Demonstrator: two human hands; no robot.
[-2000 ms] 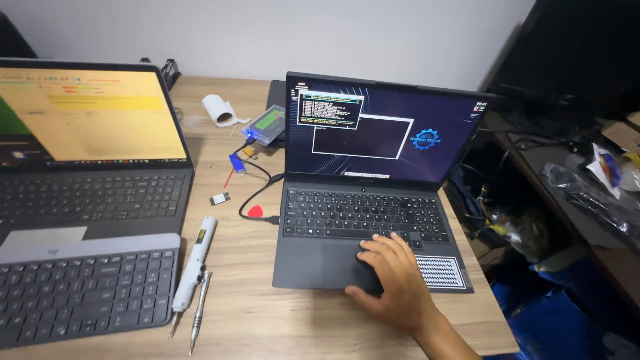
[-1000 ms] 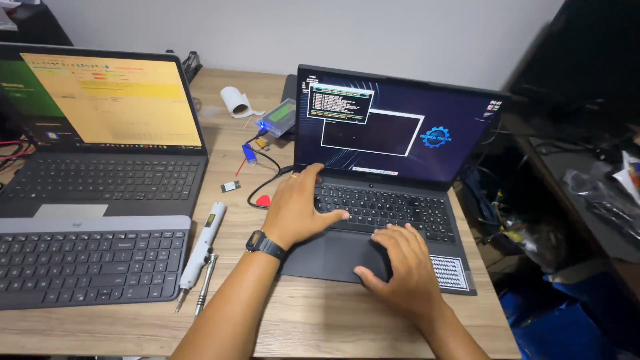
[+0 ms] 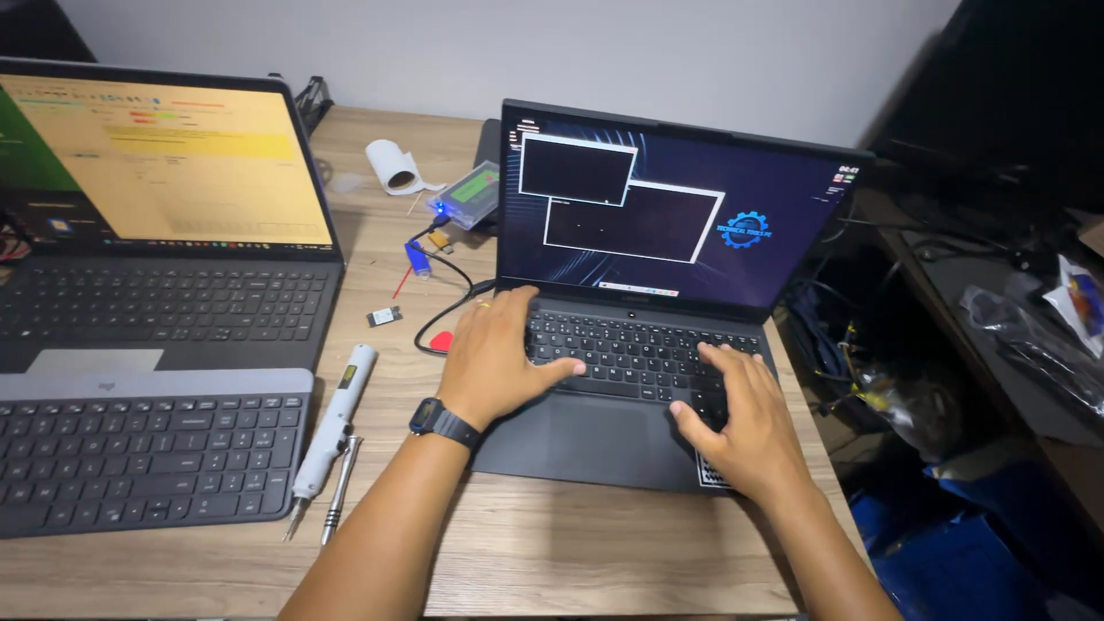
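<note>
A dark laptop (image 3: 569, 440) stands unfolded on the wooden desk, two black windows on its screen (image 3: 776, 190). My left hand (image 3: 496, 362), with a black watch on the wrist, rests over the left end of the laptop keyboard (image 3: 621, 366), fingers spread and holding nothing. Over the keyboard's right end is my right hand (image 3: 746, 423), empty, its thumb near the arrow keys. It partly covers a patterned sticker (image 3: 712, 470) on the palm rest. A black cable (image 3: 470, 289) runs from beside the laptop to a clear-cased device (image 3: 470, 194) with a green display and a blue light.
Left are a second laptop (image 3: 172, 302), a separate keyboard (image 3: 155, 457), an electric screwdriver (image 3: 332, 423) and a slim metal screwdriver (image 3: 341, 492). Nearby lie a small circuit module (image 3: 385, 316), a blue USB stick (image 3: 417, 259), a red pick (image 3: 442, 341) and a paper roll (image 3: 392, 168). Blue bags (image 3: 940, 552) sit below right.
My left hand, out of view two seconds ago, has come onto the left side of the laptop keyboard. Text that showed in the upper screen window is gone.
</note>
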